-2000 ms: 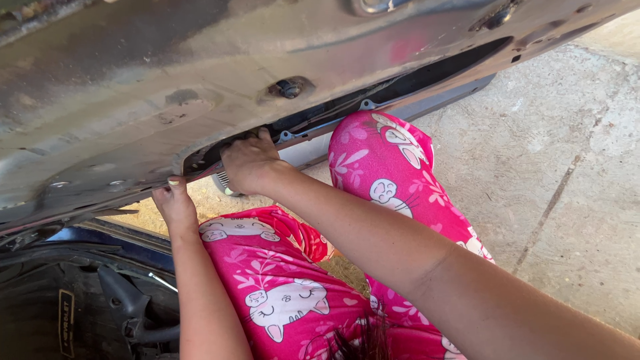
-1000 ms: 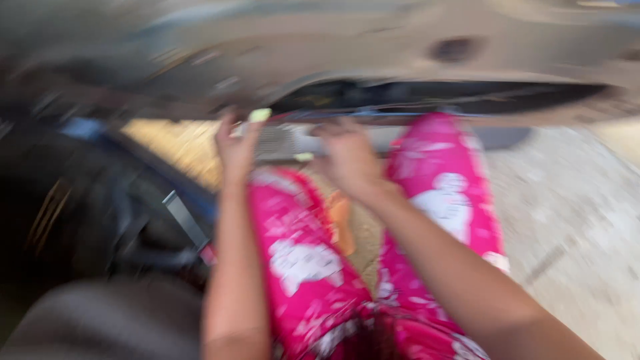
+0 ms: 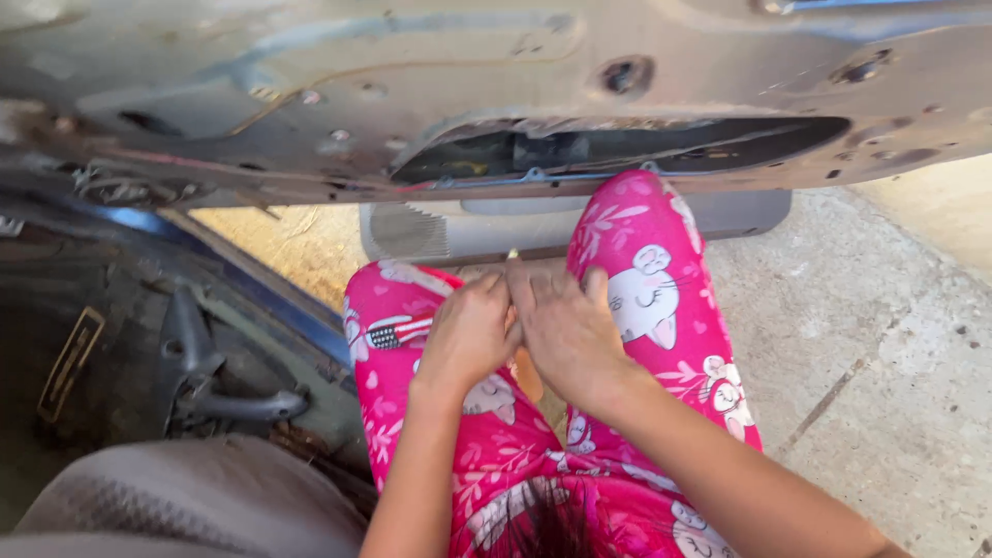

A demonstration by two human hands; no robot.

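Note:
My left hand [image 3: 469,333] is curled over my left thigh, with a tool handle [image 3: 399,332] in red, white and black sticking out of its left side. Beside it, my right hand [image 3: 570,329] lies back up, its fingers extended and meeting the left fingers. Whether anything lies under the right palm is hidden. A small pale yellow spot shows at the fingertips. Beyond both hands stands a car door's bare metal inner panel [image 3: 480,85], with a long opening [image 3: 620,147] along its lower part. A grey plastic door trim panel [image 3: 496,229] lies on the ground below it.
At the left are the car's blue door sill [image 3: 263,287], a dark plastic bracket-shaped part [image 3: 186,333] on the car floor and a grey seat [image 3: 194,496]. My knees, in pink printed trousers [image 3: 659,271], are close to the door. Concrete ground [image 3: 837,333] extends to the right.
Both hands have come away from the door's lower edge, back towards me, and now meet over my thighs. The red, white and black handle now shows at my left hand. The view has shifted.

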